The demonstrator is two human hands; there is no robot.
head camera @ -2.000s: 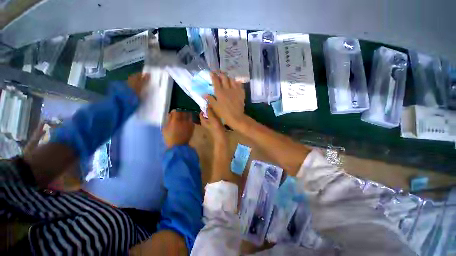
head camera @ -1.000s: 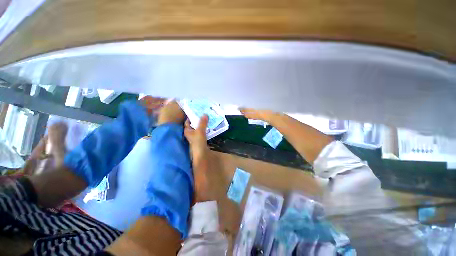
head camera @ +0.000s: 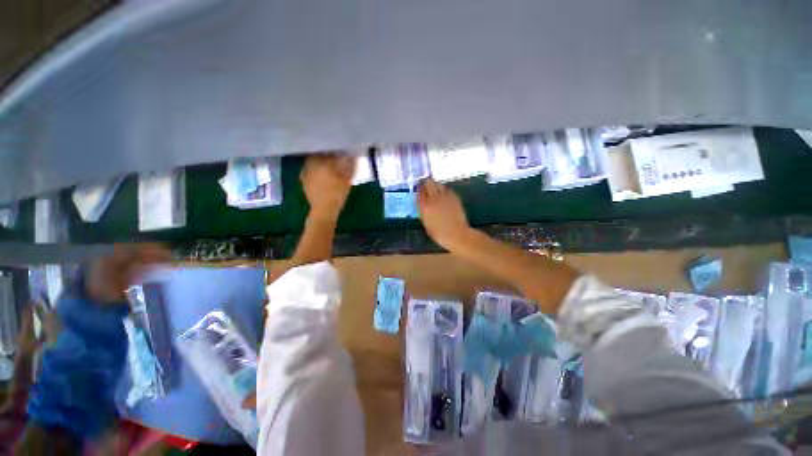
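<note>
My left hand (head camera: 328,184) is over the green conveyor belt (head camera: 343,214), its fingers partly cut off by the pale shelf; whether it grips the white piece beside it is unclear. My right hand (head camera: 442,214) is at the belt's near side, fingertips by a blister tray (head camera: 402,167) and a blue insert (head camera: 401,204); a grip cannot be made out. On the tan bench, a blister tray (head camera: 433,370) with a dark corded product lies beside other trays, with a bunch of blue inserts (head camera: 507,345) on top. A loose blue insert (head camera: 388,304) lies left of them.
The pale shelf (head camera: 401,71) hides the belt's far side. An open white retail box (head camera: 690,165) lies on the belt at right, and a tray with blue inserts (head camera: 252,183) at left. A neighbour's blue sleeve (head camera: 76,356) is by the light-blue surface. More trays line the bench at right.
My left hand no longer shows the tray with blue inserts it held. Both my hands now show over the belt. The neighbour's arms have drawn back left. The view has shifted, showing more bench.
</note>
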